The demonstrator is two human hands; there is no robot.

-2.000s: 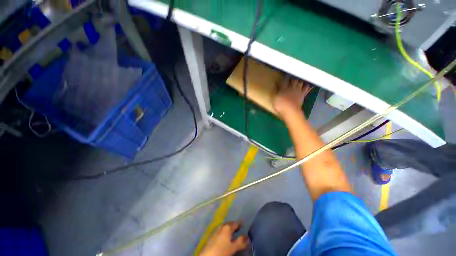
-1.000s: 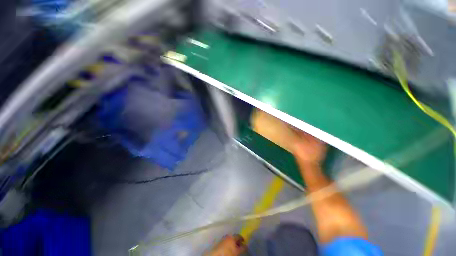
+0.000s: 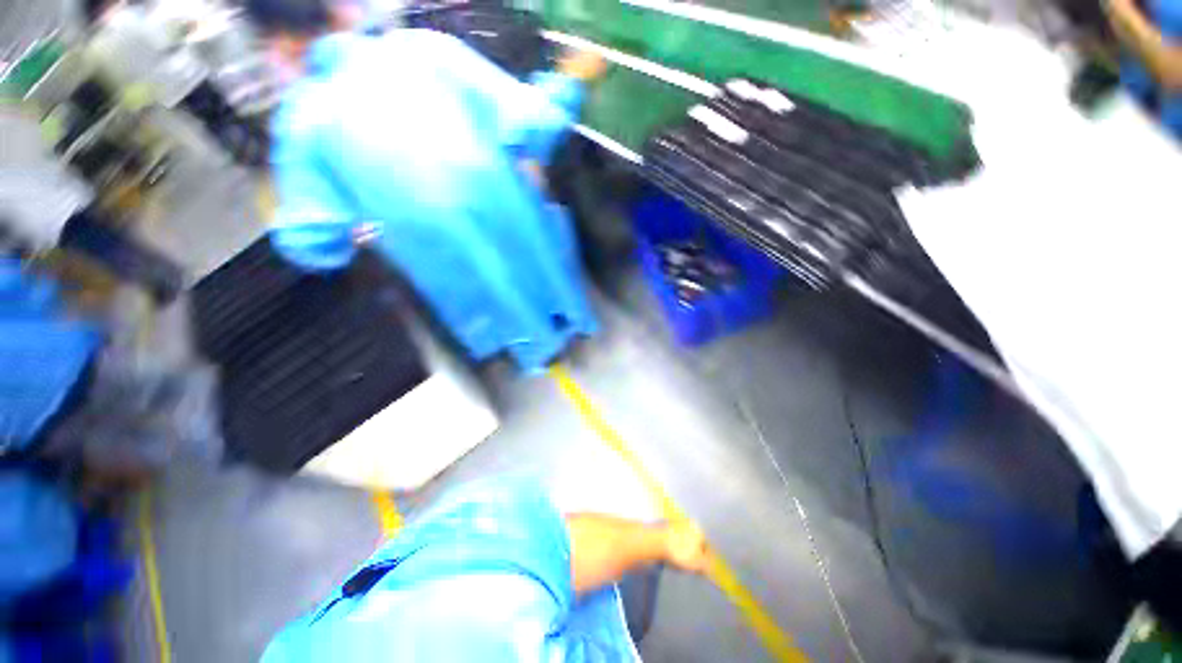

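My left hand (image 3: 684, 544) is at the bottom centre, blurred, with its forearm coming out of my blue sleeve. It is over the grey floor and yellow line; whether it holds anything cannot be told. My right hand is out of the picture. Nearest in front are a tall stack of black trays (image 3: 305, 356) with a pale board (image 3: 412, 433) at its lower end, and a blue crate (image 3: 752, 293) with dark and white items in it.
A person in a light blue coat (image 3: 415, 168) stands ahead, one hand at the green-topped bench (image 3: 894, 114). Stacked black trays (image 3: 804, 175) are by the bench. A person in white (image 3: 1050, 246) is close on the right. Other blurred people in blue are at the left edge.
The view has swung away from the bench shelf and the tan box-like object. My right hand, earlier on that object, has left the picture. The people and tray stacks have come into view.
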